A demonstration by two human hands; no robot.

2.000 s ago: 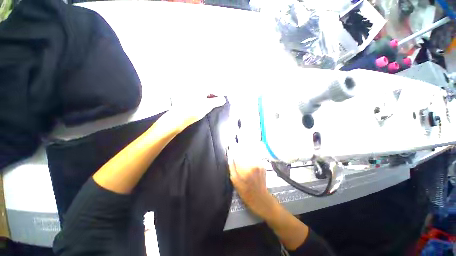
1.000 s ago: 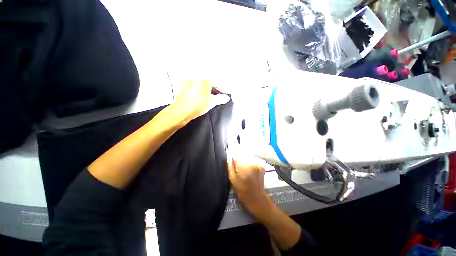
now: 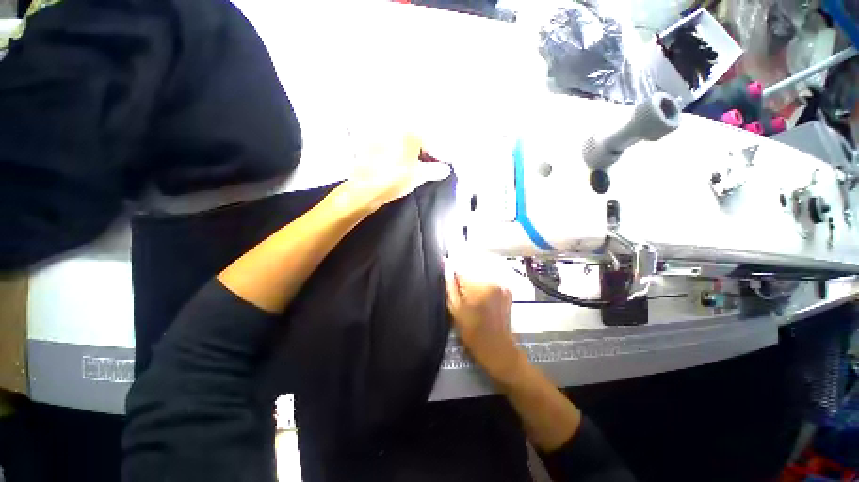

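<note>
A black garment [image 3: 377, 301] lies over the table and hangs down over its front edge. My left hand [image 3: 391, 174] holds the garment's far corner beside the machine head; a small dark red spot shows at the fingers. My right hand [image 3: 482, 311] holds the garment's right edge near the table's front, its fingertips washed out by glare. The white sewing machine [image 3: 584, 202] with a blue stripe stands just right of both hands. The needle area is hidden by glare and the machine head.
A black cloth pile [image 3: 160, 122] lies at the left of the table. A printed ruler [image 3: 603, 350] runs along the grey front edge. Behind the machine are a plastic bag [image 3: 589, 47], a white box [image 3: 702, 56] with black pieces and several pink-ended spools [image 3: 733, 118].
The camera view has shifted and tilted, showing more of the machine's underside and bed. Both hands keep about the same hold on the garment beside the machine head.
</note>
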